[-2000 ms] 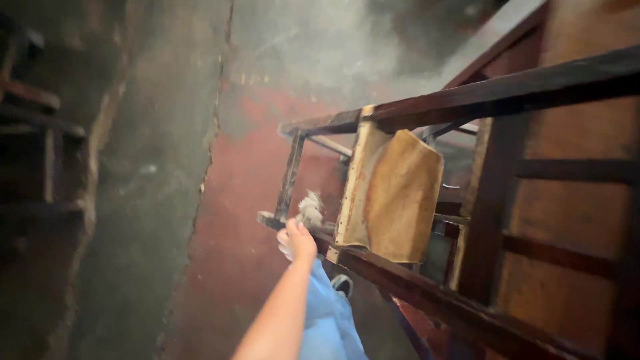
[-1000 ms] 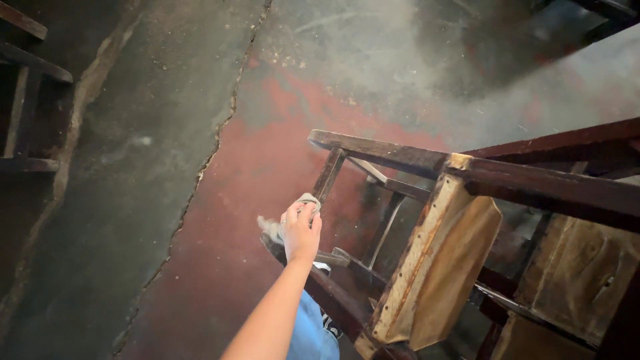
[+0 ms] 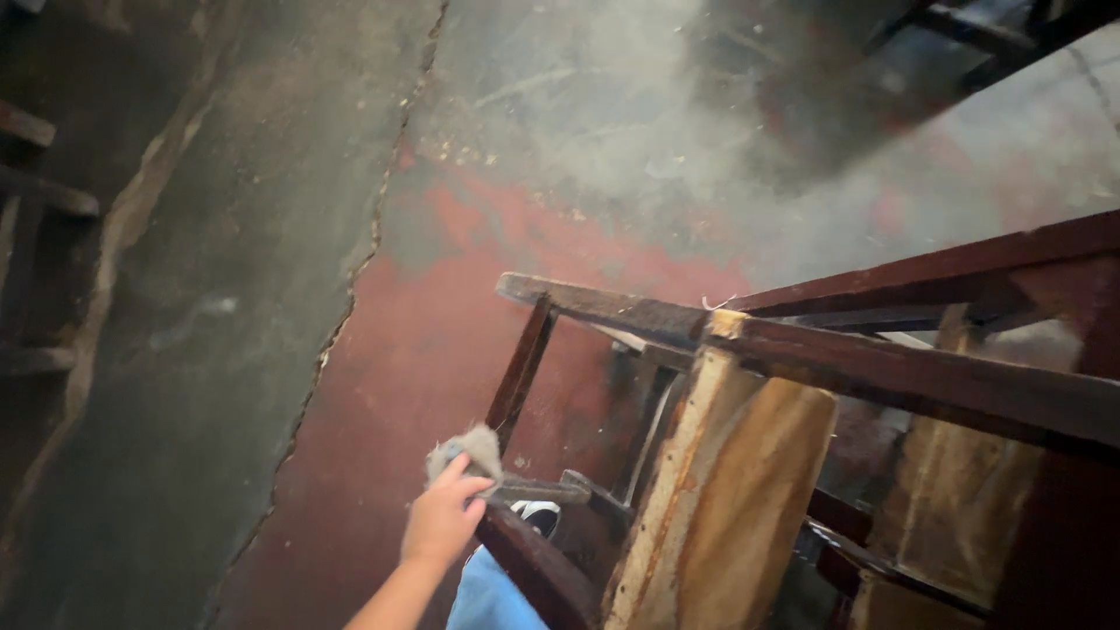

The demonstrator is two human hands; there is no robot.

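Note:
My left hand (image 3: pixel 442 516) reaches up from the bottom, its fingers pressing a fuzzy grey rag (image 3: pixel 468 455). The rag lies against the near corner of a dark wooden chair frame (image 3: pixel 542 556), where a crossbar (image 3: pixel 521 372) meets the near rail. To the right of the hand, a worn brown panel (image 3: pixel 757 490) with a pale, nail-dotted edge strip (image 3: pixel 669 481) spans the rails. The far rail (image 3: pixel 612 302) ends in a scuffed, rounded tip. My right hand is not in view.
More dark wooden furniture stands at the right (image 3: pixel 945 262), the left edge (image 3: pixel 44 188) and the upper right (image 3: pixel 980 35). Long cracks (image 3: pixel 350 289) run across the grey and red floor (image 3: pixel 394 350). A shoe (image 3: pixel 538 516) and blue clothing (image 3: pixel 490 595) show beside the near rail.
My left hand, with the rag, has moved from the crossbar down to the near corner of the frame. The view has shifted.

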